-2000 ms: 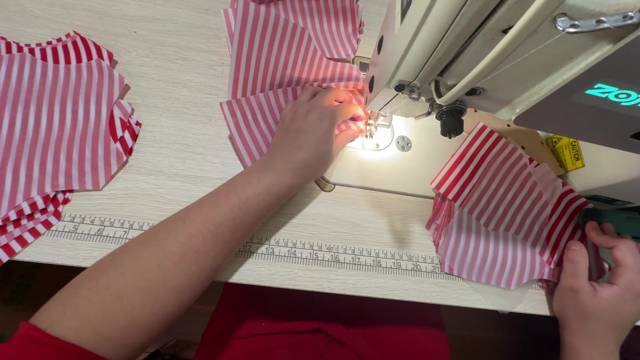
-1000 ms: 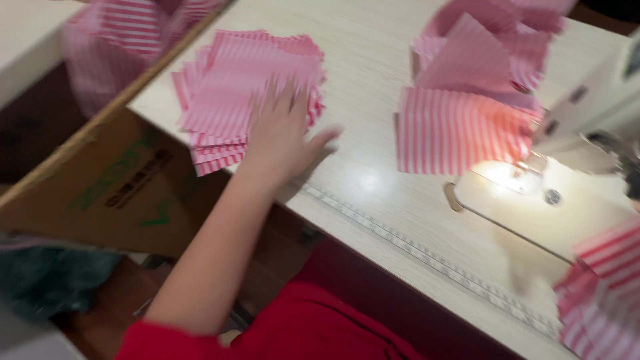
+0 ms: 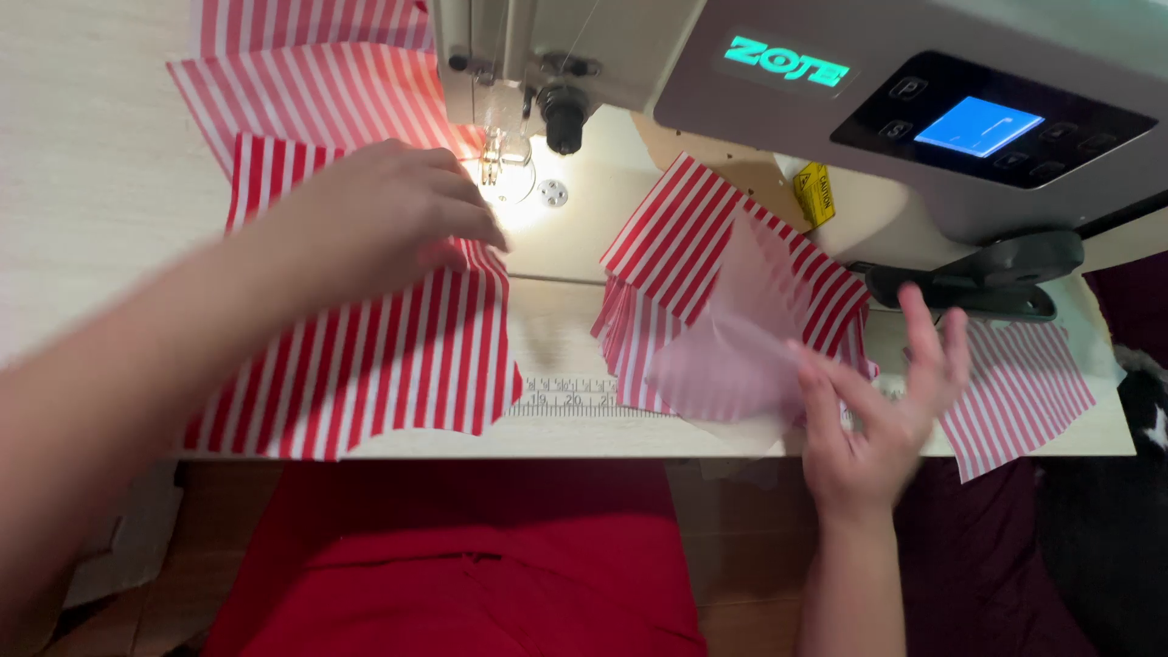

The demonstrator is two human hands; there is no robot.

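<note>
My left hand [image 3: 415, 214] rests over a red-and-white striped fabric piece [image 3: 401, 365] at the left of the sewing machine's presser foot [image 3: 497, 164]; its fingertips are partly hidden, so its grip is unclear. My right hand [image 3: 867, 411] pinches the edge of a thin, pale pink fabric piece [image 3: 739, 356] between thumb and finger, its other fingers spread. This piece is blurred and lies over a stack of striped pieces [image 3: 675, 237] right of the needle area. Behind my left hand, more striped fabric [image 3: 310, 100] reaches to the presser foot.
The sewing machine head [image 3: 776, 119] with a lit display spans the top right. A dark grey lever [image 3: 967, 283] sits near my right fingers. One striped piece [image 3: 1017, 388] overhangs the table's front edge at the right. A measuring tape [image 3: 570, 399] runs along the front.
My left hand has moved from the fabric pile at the left to beside the presser foot, where a red-striped piece now lies. The view has swung back right.
</note>
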